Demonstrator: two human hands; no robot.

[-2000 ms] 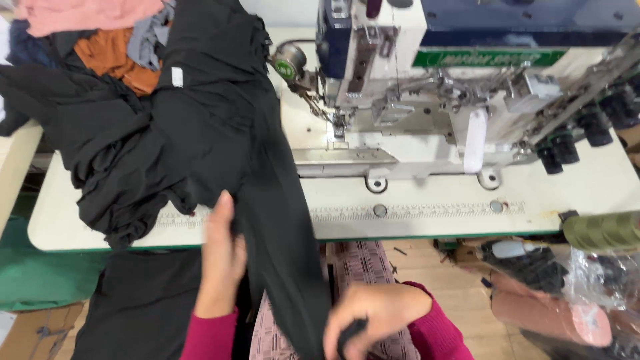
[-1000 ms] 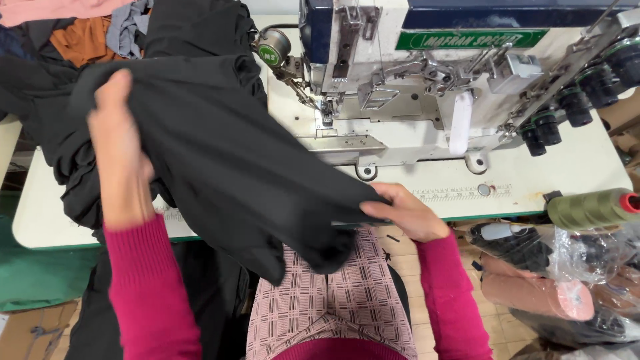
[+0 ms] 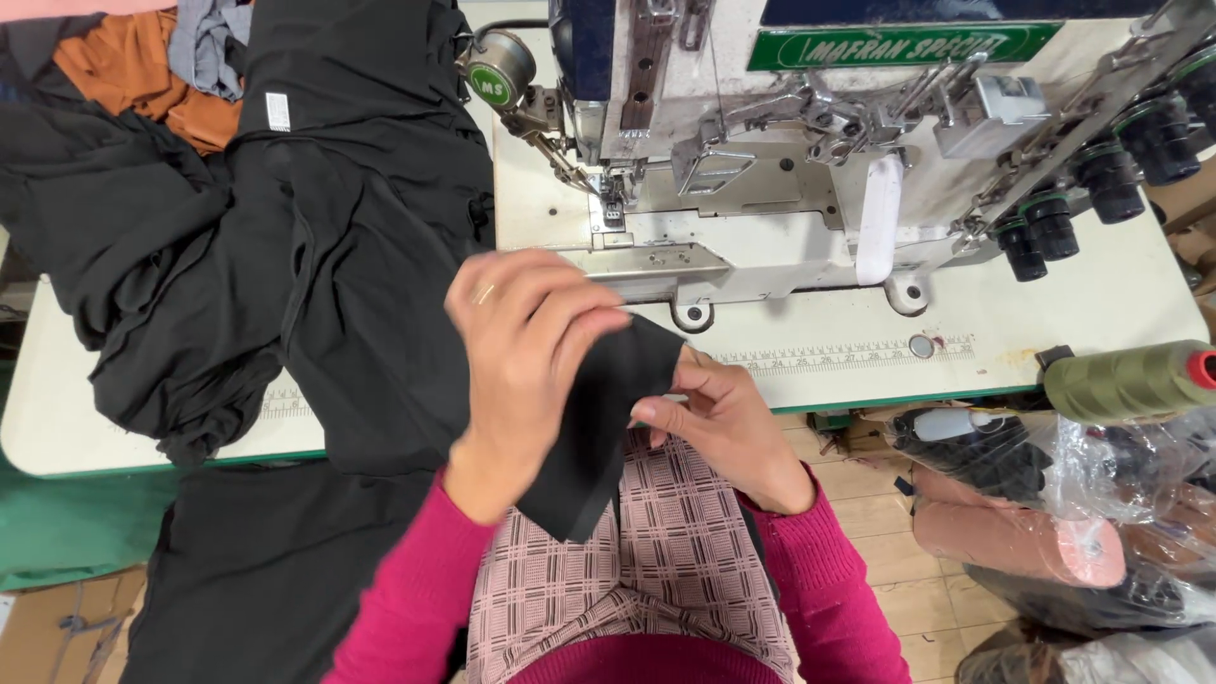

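Between my hands, above my lap at the table's front edge, a piece of black fabric (image 3: 598,418) is stretched. My left hand (image 3: 532,332) pinches its upper edge between thumb and fingers. The right corner is in the fingertips of my right hand (image 3: 717,408). Just behind and to the left lies a large heap of black garments (image 3: 361,256) with a small white label (image 3: 277,112); whether the held piece joins it is hidden behind my left hand. The presser foot (image 3: 613,214) of an industrial sewing machine (image 3: 779,237) stands beyond my hands, apart from the fabric.
Orange and grey cloths (image 3: 142,66) lie at the back left. More black fabric (image 3: 256,570) hangs below the table edge (image 3: 142,456). An olive thread cone (image 3: 1130,380) sits at the right edge, above plastic-wrapped thread cones (image 3: 1016,532). A printed ruler (image 3: 845,356) runs along the table.
The wide black cloth held up a second ago is lowered, and a smaller part shows between my hands. My left hand has moved right, close to my right hand.
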